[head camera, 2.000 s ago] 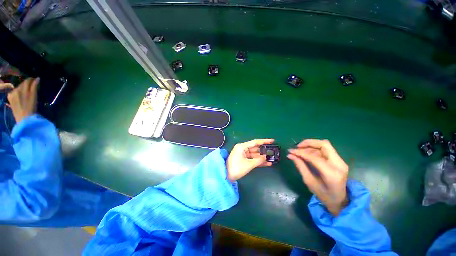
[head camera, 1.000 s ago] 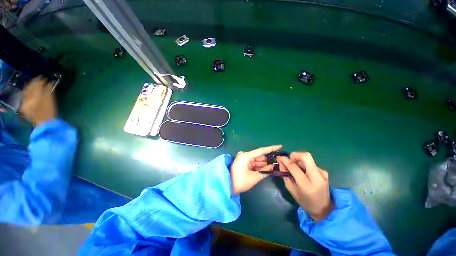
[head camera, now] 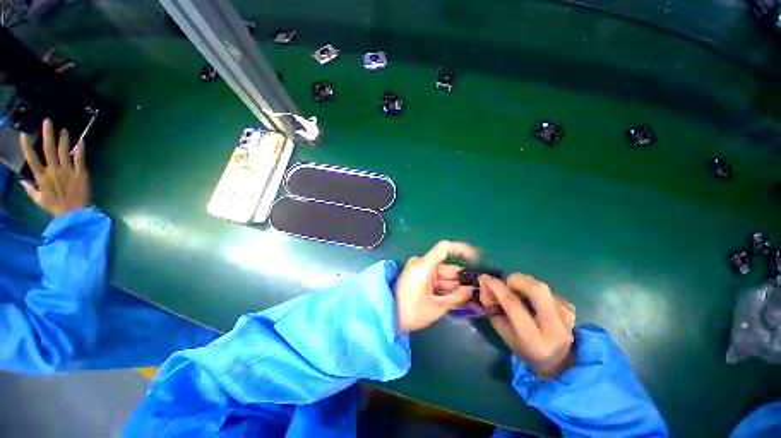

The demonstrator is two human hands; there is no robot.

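A small black module is held between both hands at the lower centre, mostly hidden by the fingers. My left hand grips its left side, with the index finger raised and blurred. My right hand has its fingertips on the module's right side. A thin purple tool shows below the module, running under the right fingers; its far end is hidden.
Phone-like patterned rectangle and two dark oval pads lie left, by a metal upright. Black modules and silver-faced ones are spaced beyond. Plastic bag at right. Another person's hand at far left.
My right hand has come in from the right and now touches the module. The purple tool has come into view below it. The spaced modules have shifted slightly rightward. The other person's hand has moved and spread.
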